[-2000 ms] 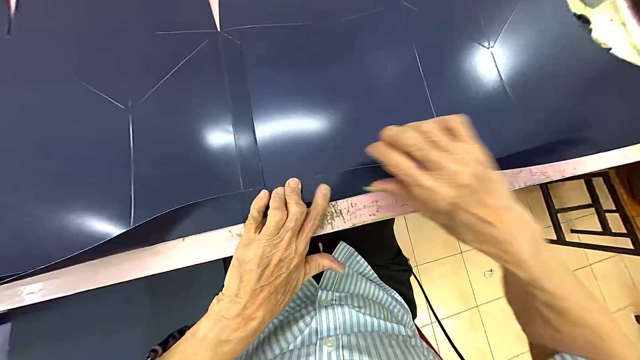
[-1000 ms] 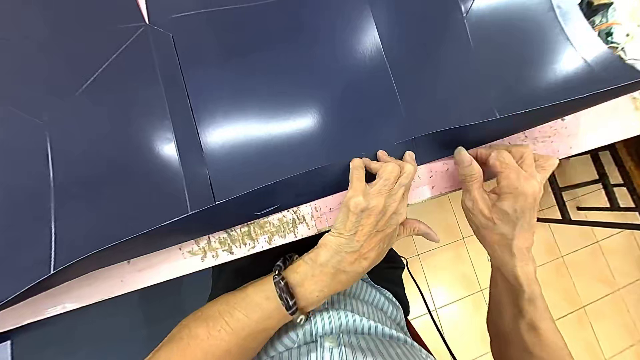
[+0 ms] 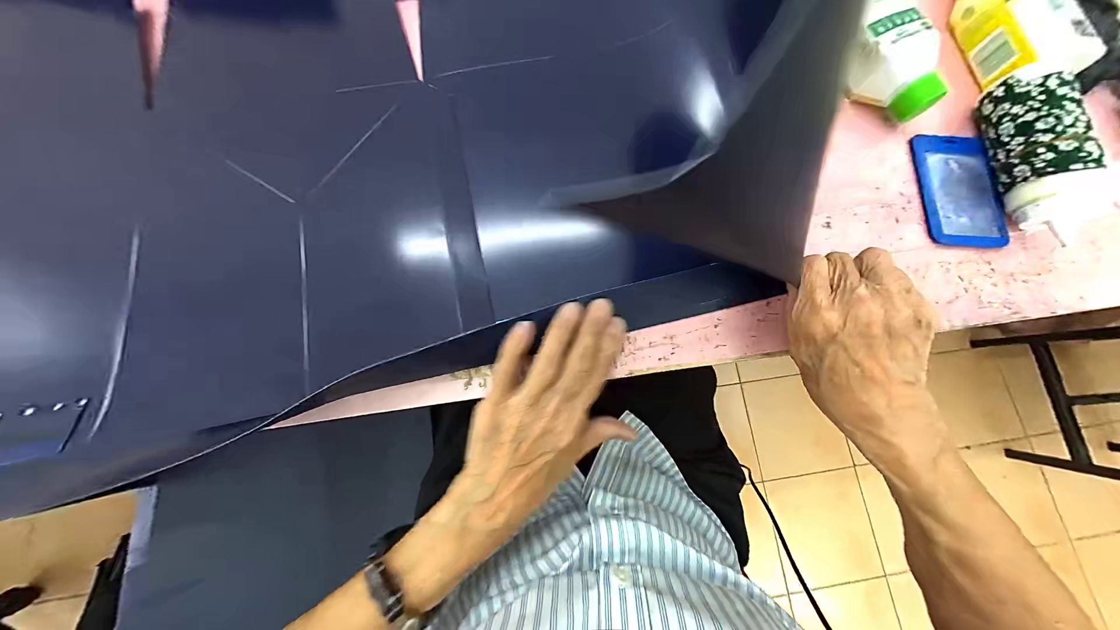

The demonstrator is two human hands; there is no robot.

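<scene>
A large dark blue glossy sheet (image 3: 376, 254) with pale lines and narrow strips lies over the pink table (image 3: 884, 192). My right hand (image 3: 862, 332) is closed on the sheet's lifted edge at the right, where the sheet folds up and shows its dull grey underside (image 3: 770, 166). My left hand (image 3: 551, 385), slightly blurred, is at the table's front edge beside the sheet's near edge, fingers spread and holding nothing. Whether its fingertips touch the sheet I cannot tell. A line of small shiny dots marks the sheet at the far left.
At the right stand or lie a bottle with a green cap (image 3: 916, 96), a yellow container (image 3: 993, 44), a floral-covered item (image 3: 1039, 131) and a blue-framed card holder (image 3: 961, 191). A black metal frame (image 3: 1063, 402) and a cord (image 3: 787, 542) are below, over the tiled floor.
The sheet's right part, flat one second ago, is now lifted and folded over. My right hand has closed on its edge. More of the table's right side shows as the view has shifted.
</scene>
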